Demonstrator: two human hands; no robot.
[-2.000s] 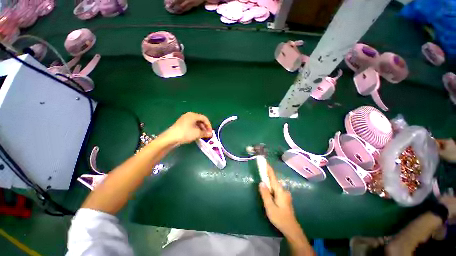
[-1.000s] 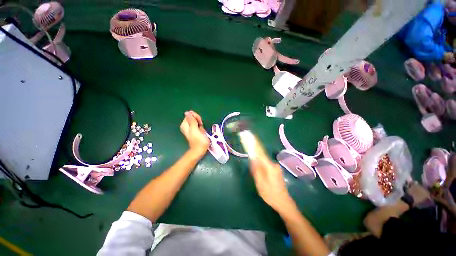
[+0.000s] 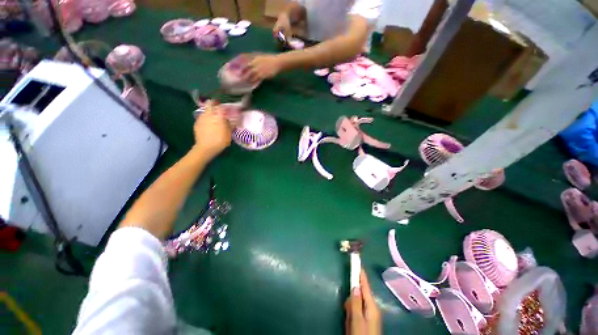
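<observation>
My left hand (image 3: 213,129) reaches to the far side, its fingers closed on the pink base of a fan; the exact grip is blurred. The ribbed fan head (image 3: 255,129) lies just right of it. My right hand (image 3: 363,311), cut off by the lower edge, holds the hammer (image 3: 355,267) head up above the bench. A clip base with a curved arm (image 3: 315,149) stands on the bench between my hands, farther back, touched by neither.
Another person's hand (image 3: 265,67) holds a blurred fan beyond my left hand. A slanted white machine (image 3: 85,154) stands left, silvery pieces (image 3: 219,237) near it. A steel post (image 3: 452,176), clip bases (image 3: 410,290) and a plastic bag (image 3: 547,291) are right.
My left hand has let go of the clip and moved far forward to the fan. The clip has moved farther back. The hammer is lower in view. Another person's arms have appeared.
</observation>
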